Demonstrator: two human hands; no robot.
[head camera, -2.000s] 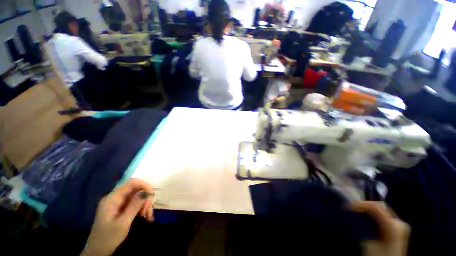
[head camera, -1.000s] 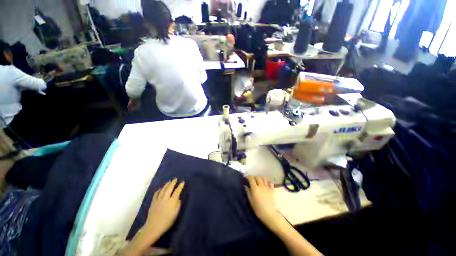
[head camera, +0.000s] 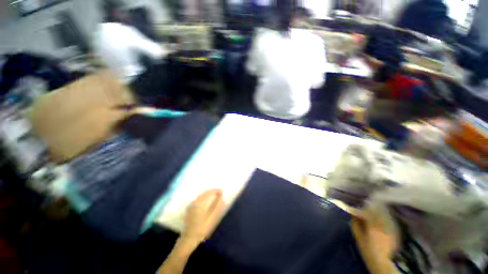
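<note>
A dark navy garment piece lies over the white table's front part, its pointed corner toward the back. My left hand is at its left edge, blurred, fingers bent; whether it grips the cloth is unclear. My right hand is at the cloth's right edge beside the sewing machine head, fingers curled at the edge, also blurred. The white sewing machine stands at the right. Its needle area is not clear in the blur.
Dark cloth is heaped left of the table's light-blue edge. A brown cardboard piece stands behind it. An orange and white carton is behind the machine. Two people in white tops are at tables beyond.
The view has swung left, so machine and table sit further right. The picture is more blurred. My hands remain near the cloth's two sides; my left hand has moved from on the cloth to its left edge.
</note>
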